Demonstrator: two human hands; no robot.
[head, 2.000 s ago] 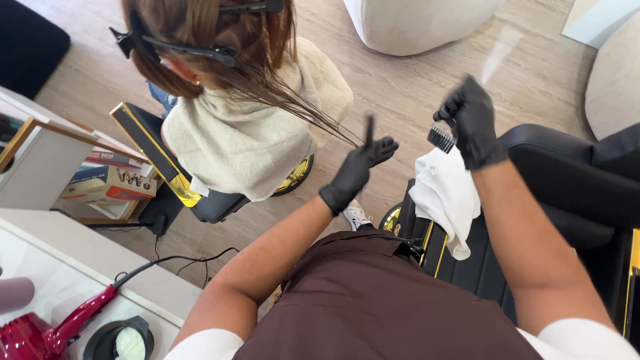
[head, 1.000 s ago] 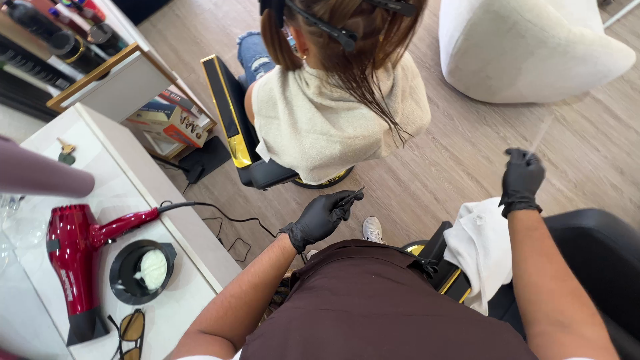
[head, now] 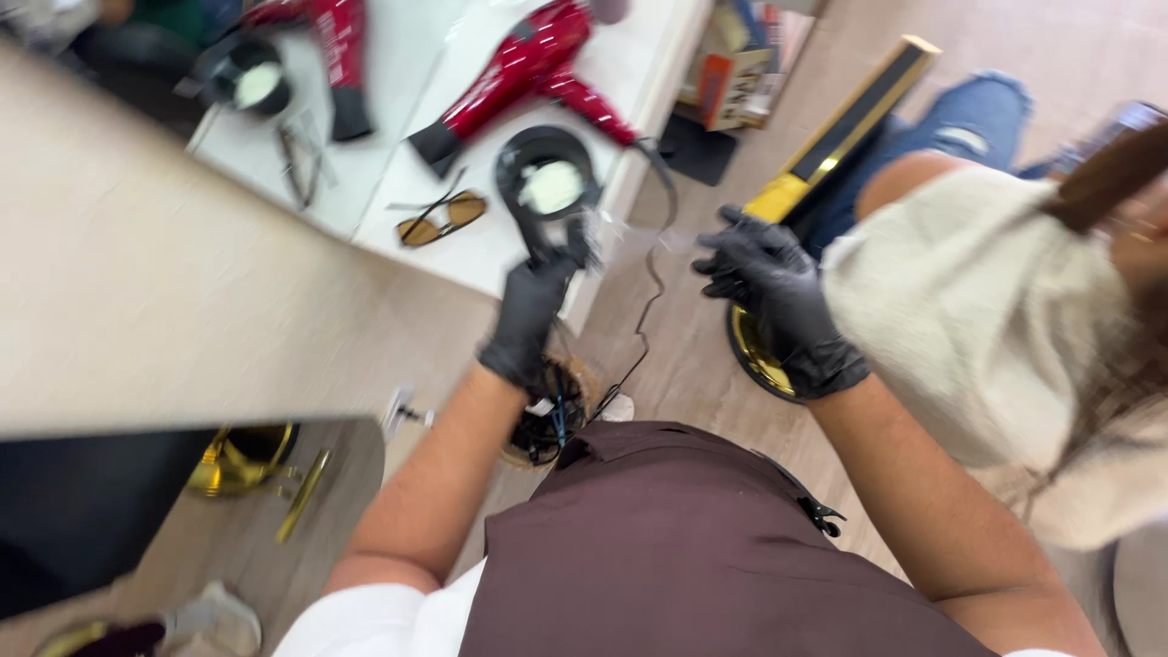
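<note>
My left hand (head: 538,306), in a black glove, is at the near side of a black bowl (head: 507,164) holding white cream (head: 552,187). Its fingertips overlap a dark handle-like shape at the bowl; blur hides whether they grip it. The bowl is on the white counter. My right hand (head: 776,297), also black-gloved, is over the floor between the counter and a seated person, fingers bent leftward. A faint clear streak shows between the hands; whether the right hand holds anything is unclear. The seated person has a cream towel (head: 976,292) over the shoulders and long brown hair (head: 1113,182).
On the counter (head: 401,219) are a red hair dryer (head: 520,68) and sunglasses (head: 442,219). Its cable (head: 650,301) hangs to the floor. Below is a basket (head: 547,420) with dark items. A mirror (head: 228,301) stands left; a black-and-gold armrest (head: 853,119) is beside the person.
The view has swung toward the counter. My left hand has come to the bowl, and my right hand is now closer to my left. The black comb visible earlier at my right hand is not discernible.
</note>
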